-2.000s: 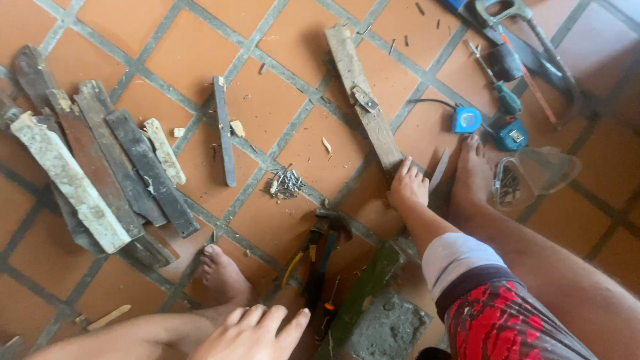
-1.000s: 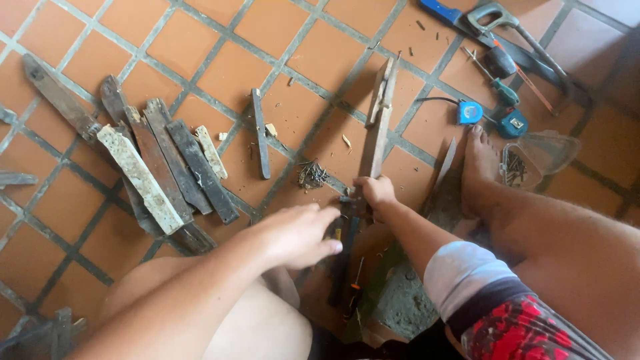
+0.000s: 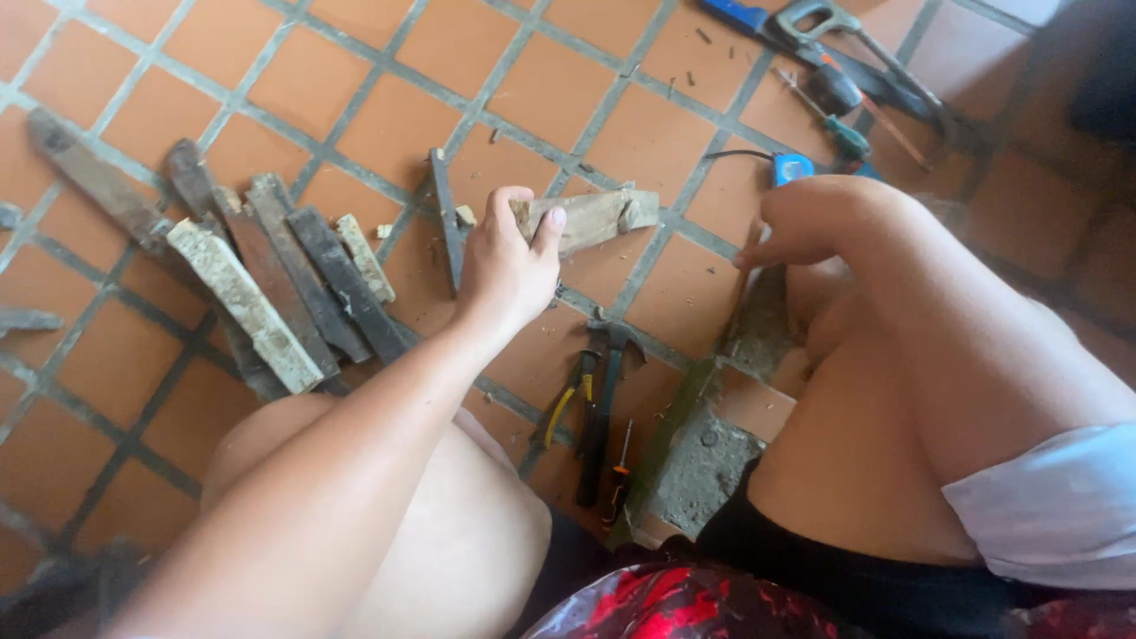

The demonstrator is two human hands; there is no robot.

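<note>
My left hand (image 3: 515, 253) grips one end of a worn wooden piece (image 3: 603, 220), which points right above the tiled floor. My right hand (image 3: 803, 222) is by my right foot, just below a blue tape measure (image 3: 792, 167). Its fingertips are at the upper end of a flat, greyish strip (image 3: 754, 311); whether they hold it is unclear. Between my legs lie a claw hammer (image 3: 608, 382), pincers with yellow-marked handles (image 3: 572, 399) and an orange-and-black screwdriver (image 3: 619, 479). A rough concrete block (image 3: 706, 466) is beside them.
Old wooden strips (image 3: 257, 311) lie piled at left, and a narrow dark strip (image 3: 445, 222) lies left of my left hand. A hacksaw (image 3: 874, 53), a blue-handled tool (image 3: 737, 13) and a green-handled screwdriver (image 3: 843, 133) are at upper right. Wood chips dot the tiles.
The wooden piece has passed from my right hand to my left and turned from lengthwise to sideways. My right hand has moved right, towards the foot and tape measure.
</note>
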